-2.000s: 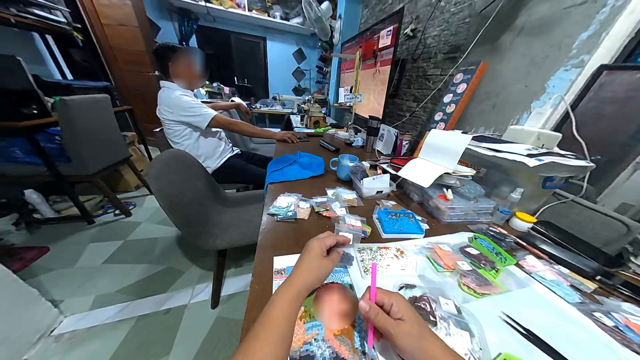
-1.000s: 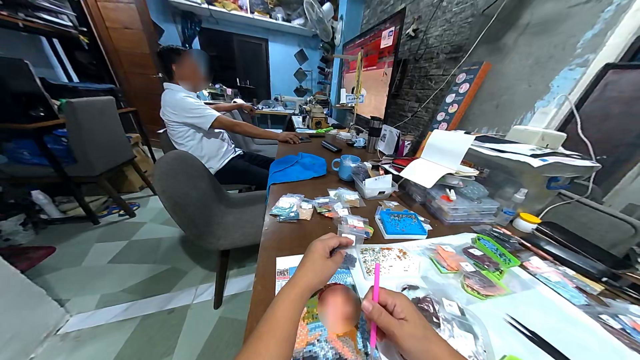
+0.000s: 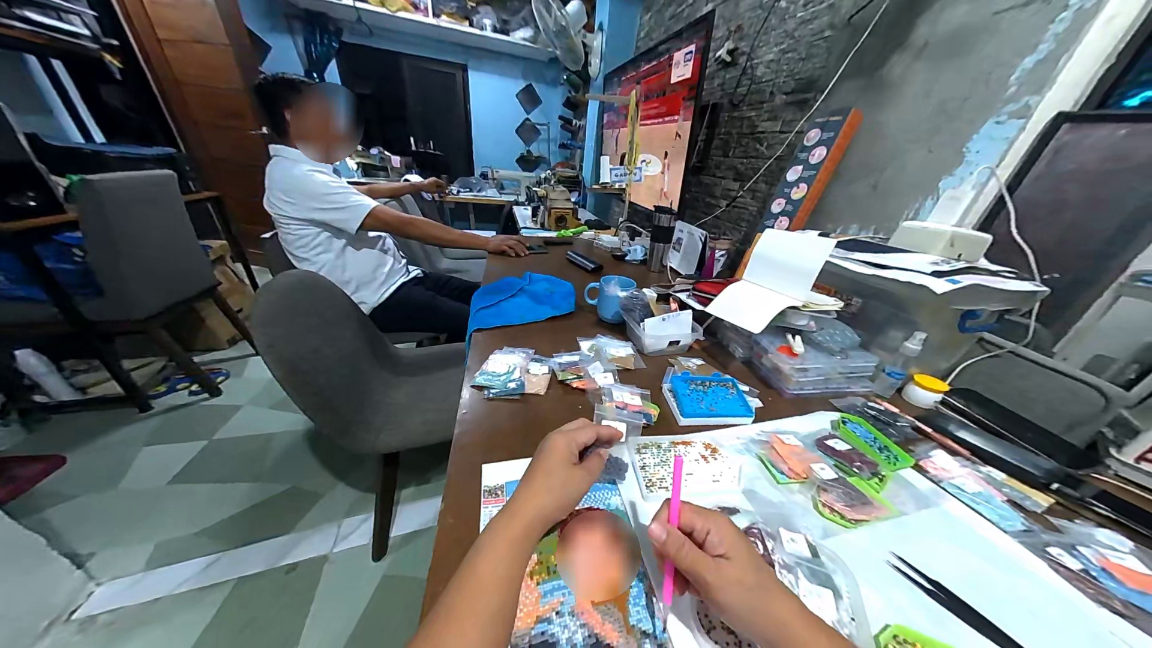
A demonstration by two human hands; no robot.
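Note:
My left hand (image 3: 571,468) pinches the top of a small clear zip bag (image 3: 614,453) of dark beads above a diamond-painting canvas (image 3: 540,589). In my right hand (image 3: 711,549) is a pink pen-shaped applicator (image 3: 675,513), held upright at the canvas's right edge. A white tray of mixed beads (image 3: 711,463) lies just beyond it. Green trays (image 3: 871,441) with bead bags stand to the right. Black tweezers (image 3: 954,598) lie on the white sheet. Farther off are a blue bead tray (image 3: 711,399) and several bead packets (image 3: 504,371).
A blue cloth (image 3: 522,301), a blue mug (image 3: 612,297) and a small clear bin (image 3: 664,337) stand farther back. Plastic cases (image 3: 814,364) and a spray bottle (image 3: 900,364) line the right. A person in a white shirt (image 3: 328,220) sits beyond a grey chair (image 3: 351,360), one hand on the table.

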